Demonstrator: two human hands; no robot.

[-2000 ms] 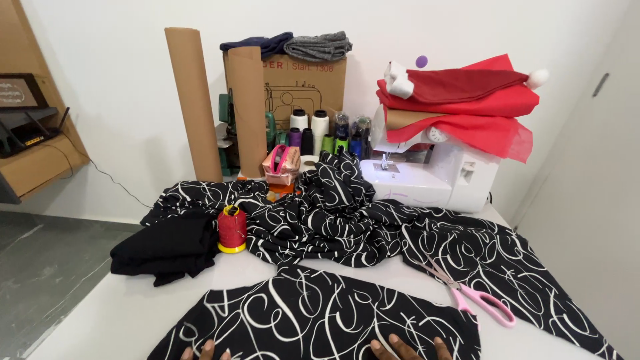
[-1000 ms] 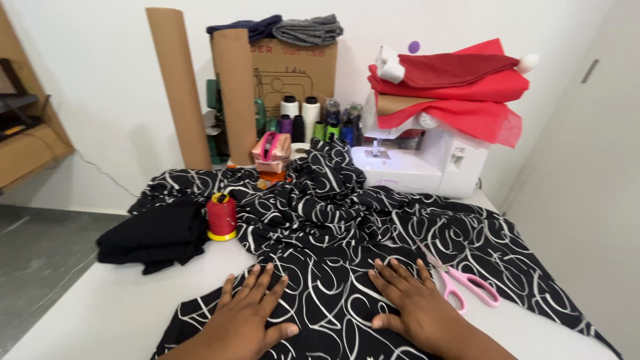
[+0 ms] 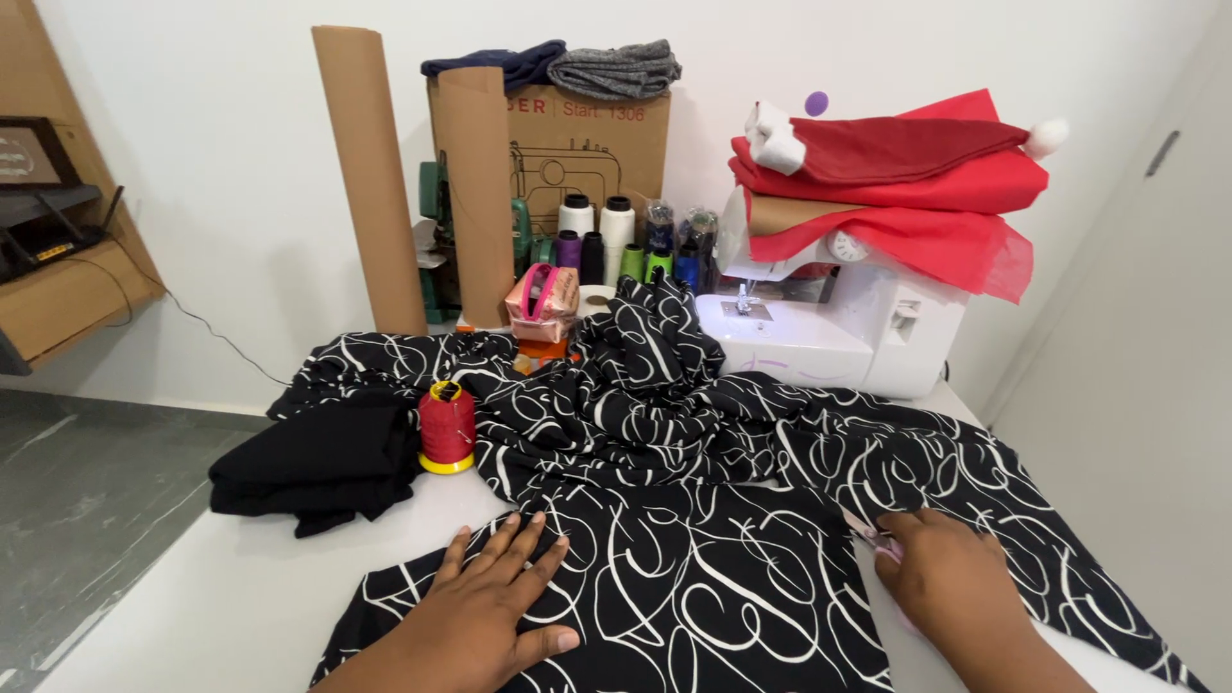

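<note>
My left hand (image 3: 481,606) lies flat with its fingers spread on a black fabric piece with white swirls (image 3: 712,587). At that piece's right edge, my right hand (image 3: 948,577) is closed around the pink-handled scissors (image 3: 859,526); their blades point up and left, and the handles are mostly hidden under the hand. Behind the flat piece, more of the same patterned fabric (image 3: 635,414) is bunched up and spreads to the right. A red thread cone (image 3: 449,430) on a yellow base stands beside folded black cloth (image 3: 318,462).
A white sewing machine (image 3: 799,337) with its lamp lit stands at the back right, red fabric (image 3: 895,183) piled on top. Thread cones (image 3: 616,231), a pink pouch (image 3: 544,303), cardboard rolls (image 3: 371,183) and a cardboard box (image 3: 597,144) are at the back. The white table's left edge is (image 3: 144,597) in view.
My right hand has moved right from the patterned fabric and taken hold of the scissors. My left hand remains spread on the fabric.
</note>
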